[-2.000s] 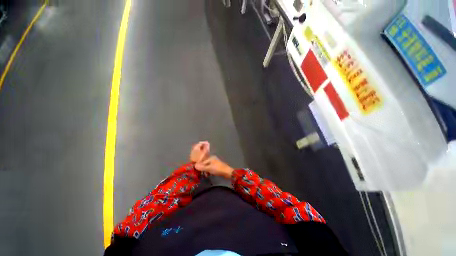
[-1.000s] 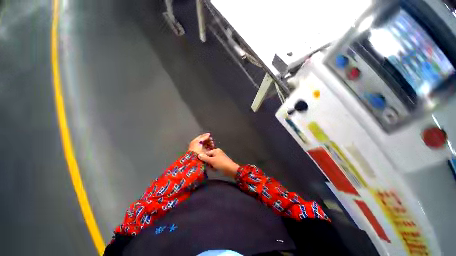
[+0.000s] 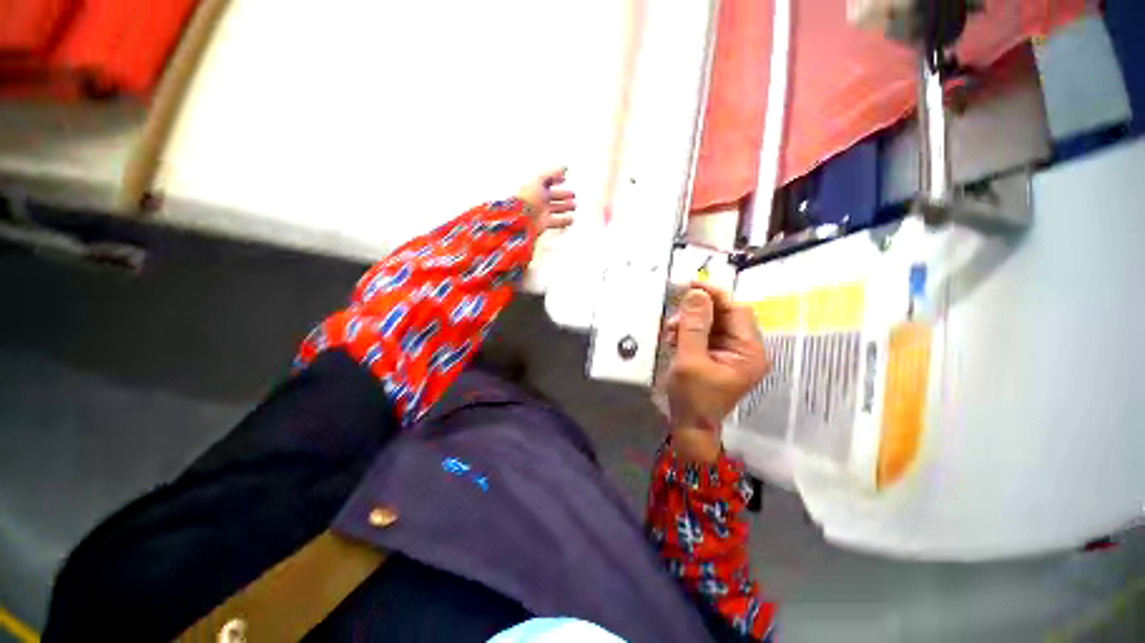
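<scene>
The pale metal cutter rail runs away from me across the white spreading table, its near end past the table's edge. My left hand is at the table's near edge, left of the rail, fingers apart, with nothing seen in it. My right hand is at the right side of the rail's near end, fingers bent and thumb up; whether it grips a part there is not clear. Coral-red fabric lies right of the rail, beneath shiny guide bars.
The white machine housing with yellow and orange labels is close on the right. Deeper red fabric lies at the far left beyond a brown strip. Grey floor shows below the table.
I have turned from the aisle to face the table. My hands, together before, are now apart, the left at the table edge and the right at the rail's end.
</scene>
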